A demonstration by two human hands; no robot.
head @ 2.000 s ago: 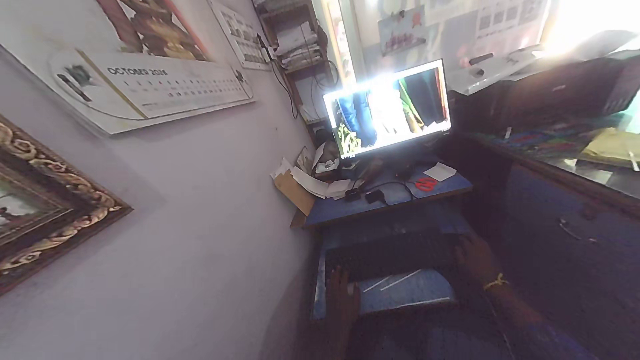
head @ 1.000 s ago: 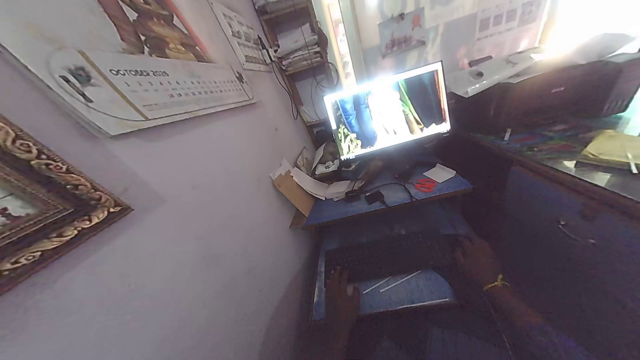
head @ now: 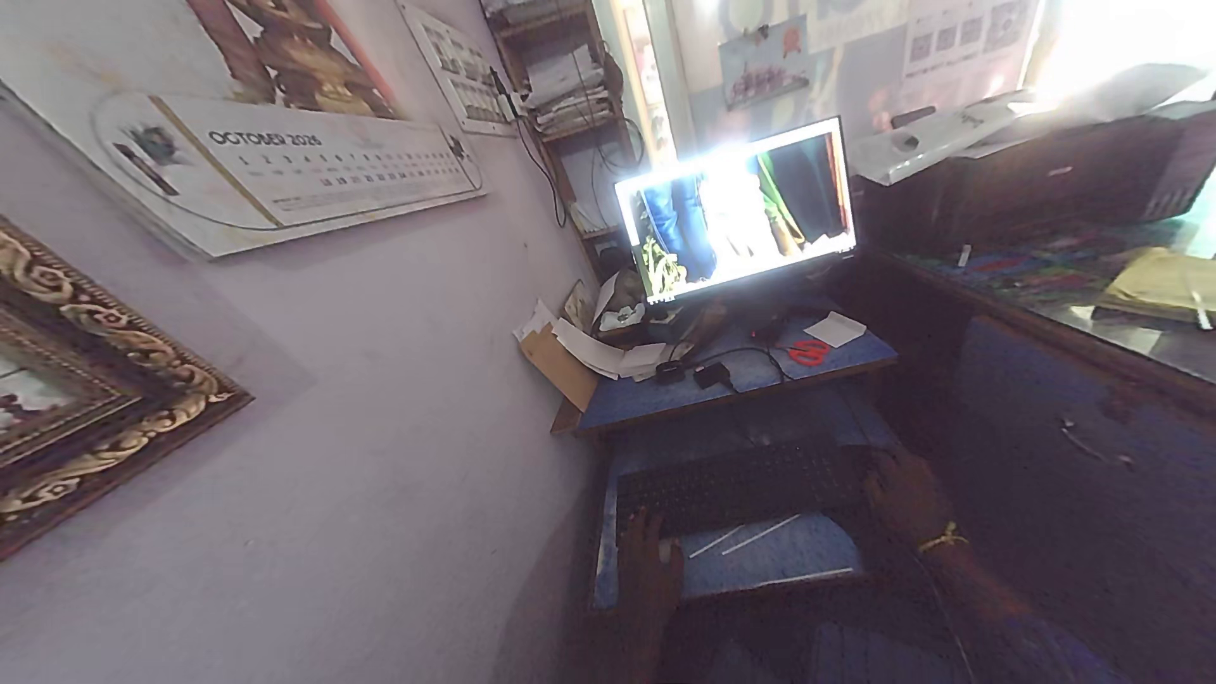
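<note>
A black computer keyboard point(head: 741, 483) lies on a blue pull-out tray point(head: 788, 560) below a blue desk top. My left hand point(head: 648, 556) rests at the keyboard's left end, its fingertips on or just over the keys. At the keyboard's right end is my right hand point(head: 902, 494), with a yellow thread at the wrist. That area is dark, and whether a mouse lies under its fingers cannot be made out. Above the desk a lit monitor point(head: 741, 209) shows a picture with blue and green parts.
Red-handled scissors point(head: 809, 353), a white paper point(head: 835, 329), black cables with connectors point(head: 712, 375) and leaning papers with cardboard point(head: 560, 366) lie on the desk. A wall stands close on the left. At right are a dark printer point(head: 1054, 171) and a counter point(head: 1035, 285).
</note>
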